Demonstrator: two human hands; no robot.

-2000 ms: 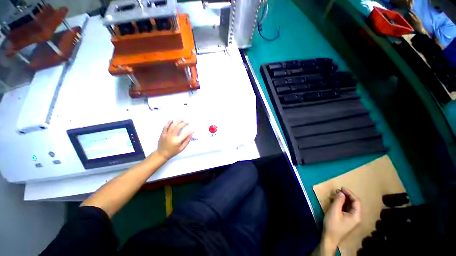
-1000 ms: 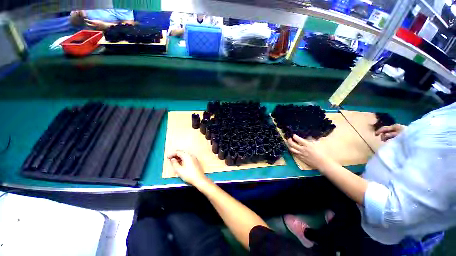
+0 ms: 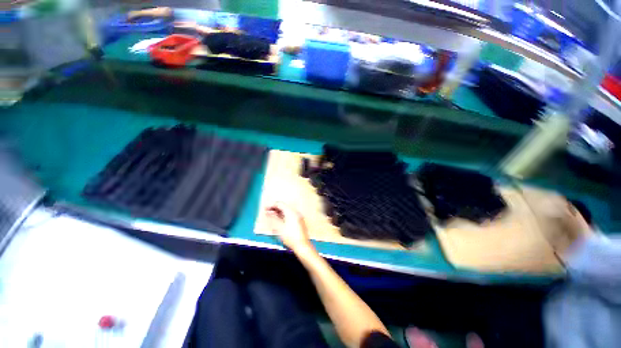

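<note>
The frame is blurred. My right hand is over the bare left part of a tan cardboard sheet, its fingers curled; I cannot tell if it holds anything. A dense mass of black cylindrical housings stands on the sheet, right of my hand, with one or two at its left edge. The black foam tray lies left of the sheet, its left part filled with dark parts. My left hand is out of the picture.
A second cardboard sheet with a smaller black pile lies further right, near another person's hand. The white machine table with a red button is lower left. A red bin and blue bin stand behind.
The view has turned from the machine to the bench, and my left hand has left the picture. My right hand stays over the cardboard. The other person's hand has left the smaller pile.
</note>
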